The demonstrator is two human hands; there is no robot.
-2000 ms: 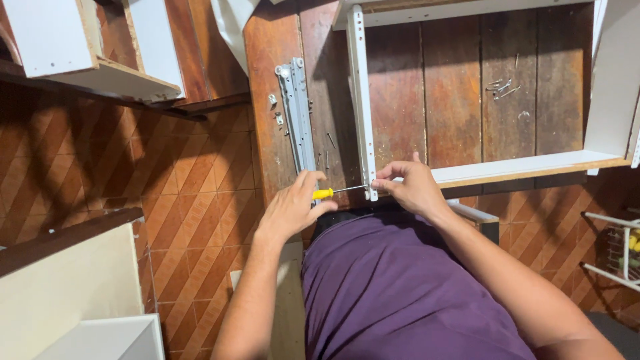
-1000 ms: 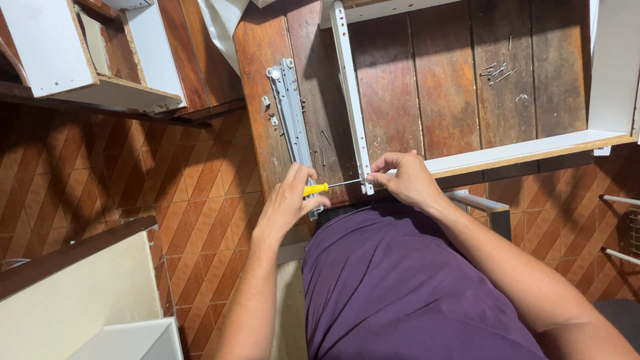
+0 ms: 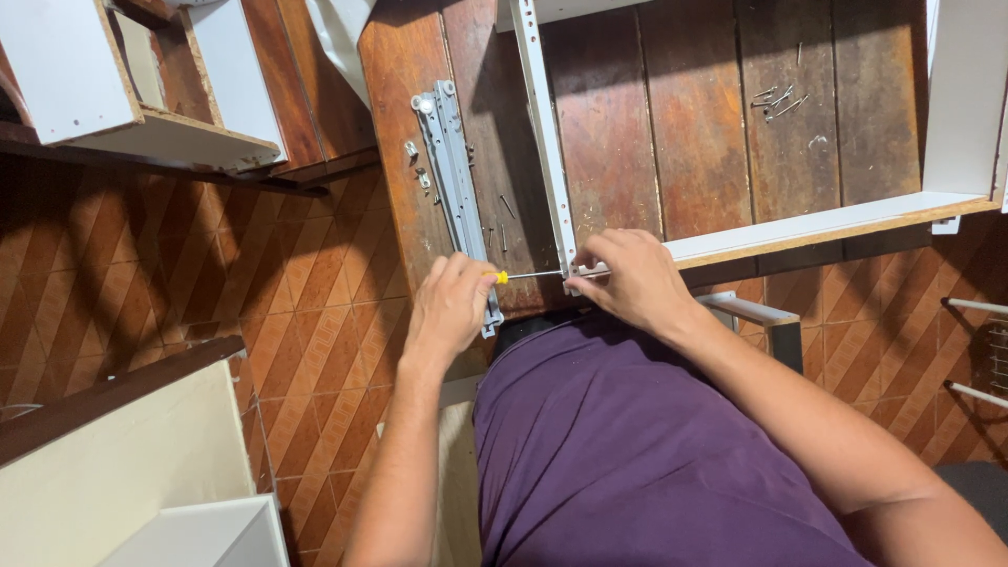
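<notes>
My left hand (image 3: 450, 303) is closed around the yellow handle of a screwdriver (image 3: 504, 277). The screwdriver's shaft lies level and its tip meets the near end of a white metal drawer slide (image 3: 554, 157), which runs along the side of a white board frame (image 3: 795, 228). At that same end my right hand (image 3: 630, 276) pinches the slide and the frame's corner between thumb and fingers; whether a screw sits there is hidden. Left of the frame, several grey metal slides (image 3: 453, 173) lie together on the wooden table (image 3: 606, 126), their near end close to my left hand.
Loose screws (image 3: 504, 236) and small metal brackets (image 3: 423, 179) lie around the grey slides. More screws (image 3: 780, 102) are on the table inside the frame. A white board cabinet (image 3: 197, 134) stands at the upper left, a white box (image 3: 205, 535) at the lower left. Tiled floor shows beyond the table.
My left hand has closed further over the screwdriver handle, whose fingers were more spread before. The screwdriver tip and my right hand stay at the same frame corner.
</notes>
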